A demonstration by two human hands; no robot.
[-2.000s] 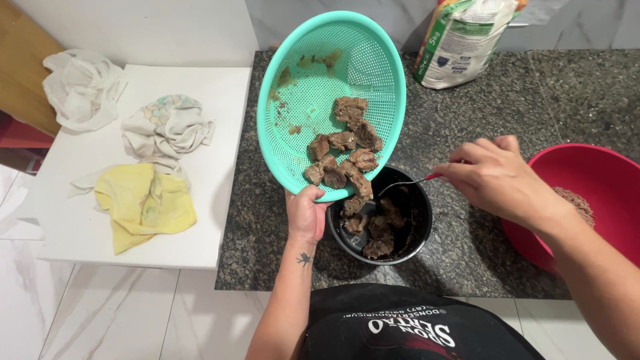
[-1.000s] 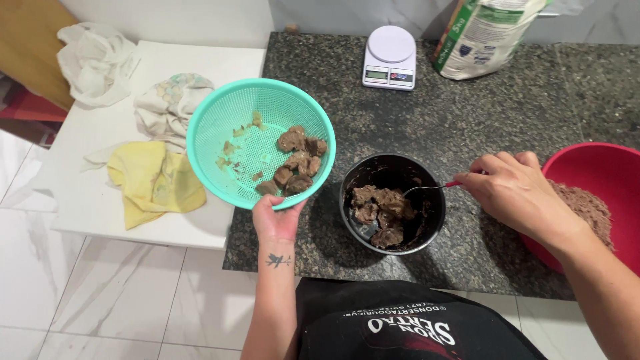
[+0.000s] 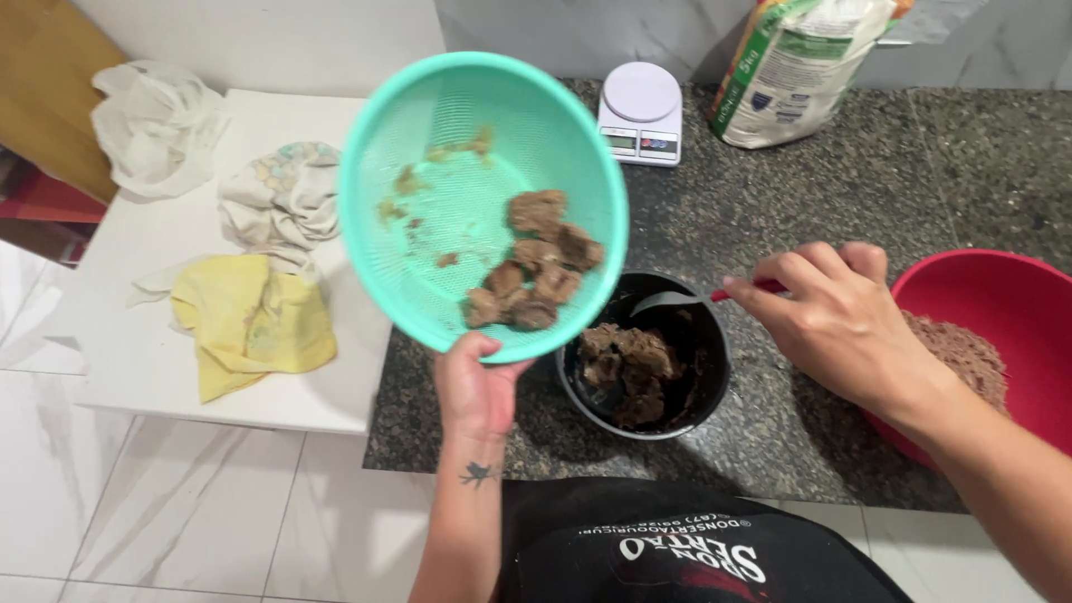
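Observation:
My left hand [image 3: 479, 385] grips the rim of a turquoise plastic colander [image 3: 360, 251], raised and tilted beside a black pot. Chunks of cooked meat [image 3: 536, 268] lie in its lower right part, with small scraps on the mesh. More meat chunks [image 3: 636, 368] are inside the black pot [image 3: 718, 381] on the counter. My right hand [image 3: 825, 314] holds the red handle of a metal utensil [image 3: 670, 300], whose head dips inside the pot's far side; its tip is hidden. To the right, a red bowl [image 3: 1005, 285] holds shredded brown meat [image 3: 963, 352].
A white digital kitchen scale [image 3: 642, 113] and a large printed bag [image 3: 796, 75] stand at the back of the granite counter [image 3: 837, 184]. On the white table [image 3: 335, 402] at left lie a yellow cloth [image 3: 251, 322], a patterned cloth [image 3: 285, 193] and a whitish plastic bag [image 3: 159, 126].
Two seconds ago the colander was tipped over the pot with meat at its rim. It then moved left, leaving fewer chunks inside and more in the pot, and has since come back right.

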